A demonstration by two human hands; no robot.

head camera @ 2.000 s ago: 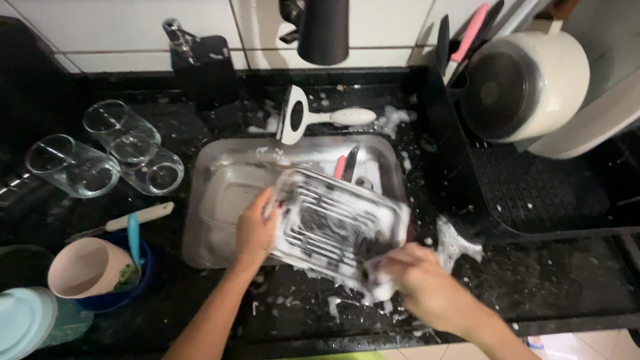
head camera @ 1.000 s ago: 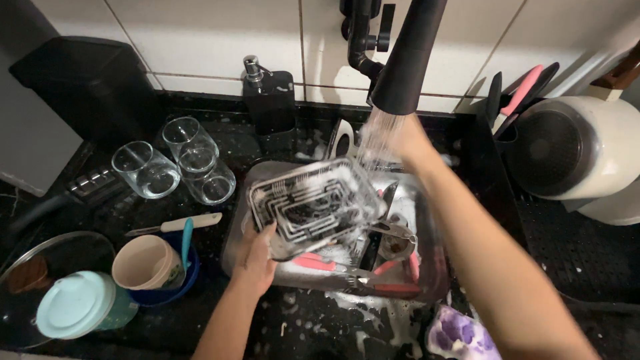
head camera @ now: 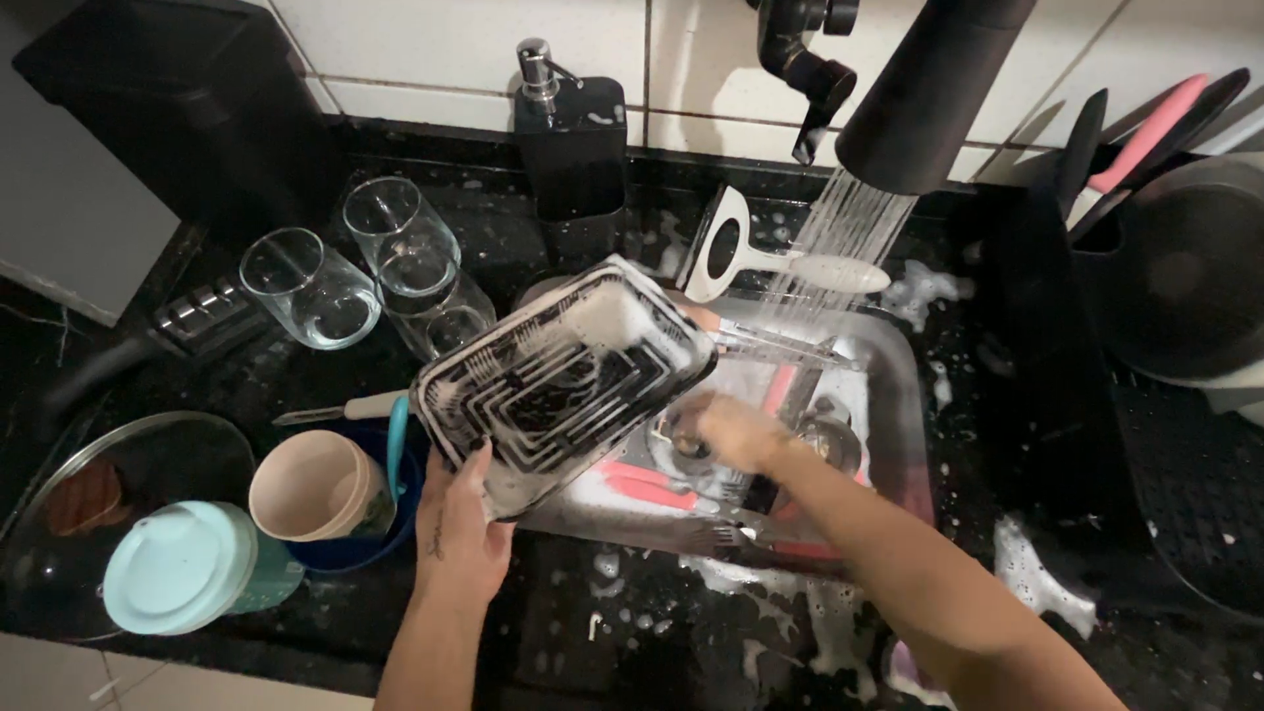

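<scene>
My left hand (head camera: 464, 523) grips the lower left corner of a soapy clear rectangular container (head camera: 573, 380), holding it tilted over the left part of the steel sink (head camera: 904, 425). Low in the sink, my right hand (head camera: 736, 434) is blurred; whether it holds anything cannot be told. Around it lie pink-handled cutlery (head camera: 647, 486), forks and other utensils among suds. Water streams from the black faucet (head camera: 923, 109) behind the right hand, beside a white-handled utensil (head camera: 829, 272) at the sink's back edge.
Clear glasses (head camera: 311, 291), a peach cup (head camera: 316, 486), a lidded turquoise container (head camera: 183, 568) and a glass lid (head camera: 128, 444) stand left. A black soap dispenser (head camera: 571, 148) is behind. On the right, a black dish rack (head camera: 1066, 395) holds a pot (head camera: 1195, 267) and knives.
My right hand has moved from under the faucet's stream down into the sink. The faucet shows running water, not visible two seconds ago. A purple and white sponge is now mostly hidden by my right arm.
</scene>
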